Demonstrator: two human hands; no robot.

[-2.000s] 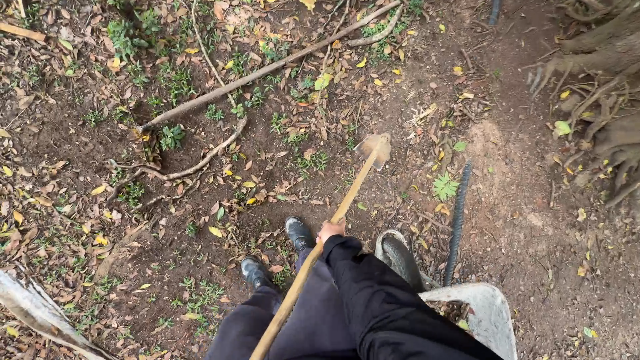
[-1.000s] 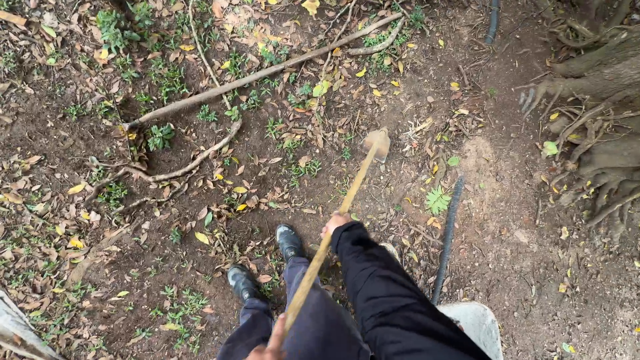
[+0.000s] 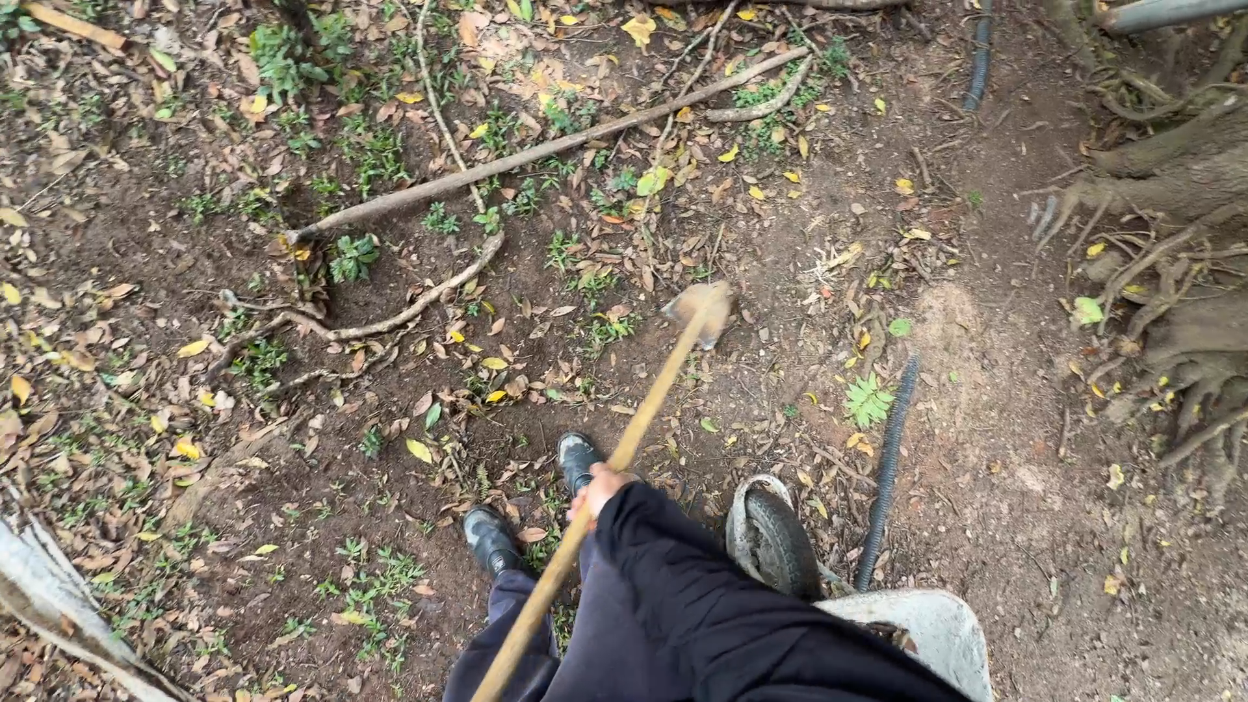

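My right hand (image 3: pixel 598 489), in a dark sleeve, is closed around the wooden handle of a hoe (image 3: pixel 634 429), near my boots. The handle runs from the bottom edge up to the right. The hoe's head (image 3: pixel 704 310) is blurred at the soil among dead leaves, so I cannot tell whether it touches the ground. My left hand is out of sight; the handle's lower end is cut off by the frame. Two dark boots (image 3: pixel 577 460) stand on the soil left of the handle.
Beside my right arm are a wheelbarrow's wheel (image 3: pixel 780 546) and its pale tray (image 3: pixel 936 634). A black corrugated pipe (image 3: pixel 889 468) lies next to them. A long branch (image 3: pixel 546 151) and a crooked root (image 3: pixel 390 322) cross the leafy ground. Tree roots (image 3: pixel 1180 292) spread at the right.
My left hand, seen low on the handle one second ago, is now out of view. The wheelbarrow's wheel, mostly hidden then, shows again beside my right sleeve.
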